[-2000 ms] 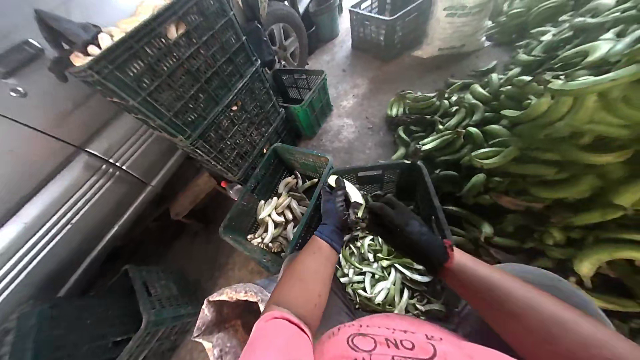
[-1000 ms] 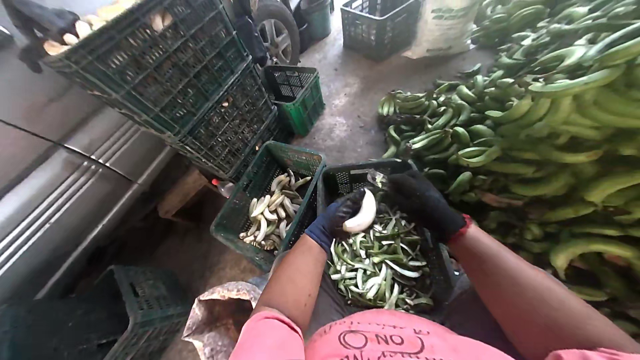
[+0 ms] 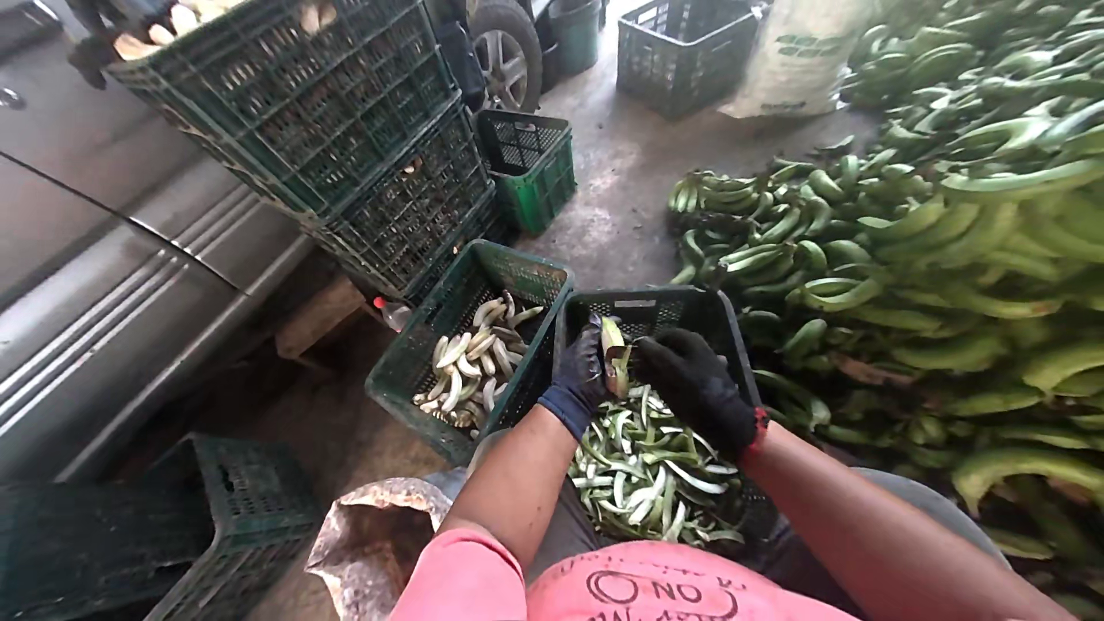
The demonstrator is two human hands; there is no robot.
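Observation:
My left hand, in a dark glove, holds a partly peeled green plantain upright over a black plastic crate. Close on its right is my right hand, also gloved, with curled fingers near the fruit; whether it grips a tool or some peel cannot be told. Green and white peel strips lie in the crate below both hands. Against its left side stands a green crate holding peeled plantains.
Unpeeled green plantains are heaped at the right. Stacked crates stand beside a grey vehicle. Farther off are a small green crate, another crate and a white sack. An open sack sits by my left leg.
The pale peeled plantain seen in my left hand one second ago is no longer there; that hand now holds one with green peel on it. My right hand has moved down closer to it.

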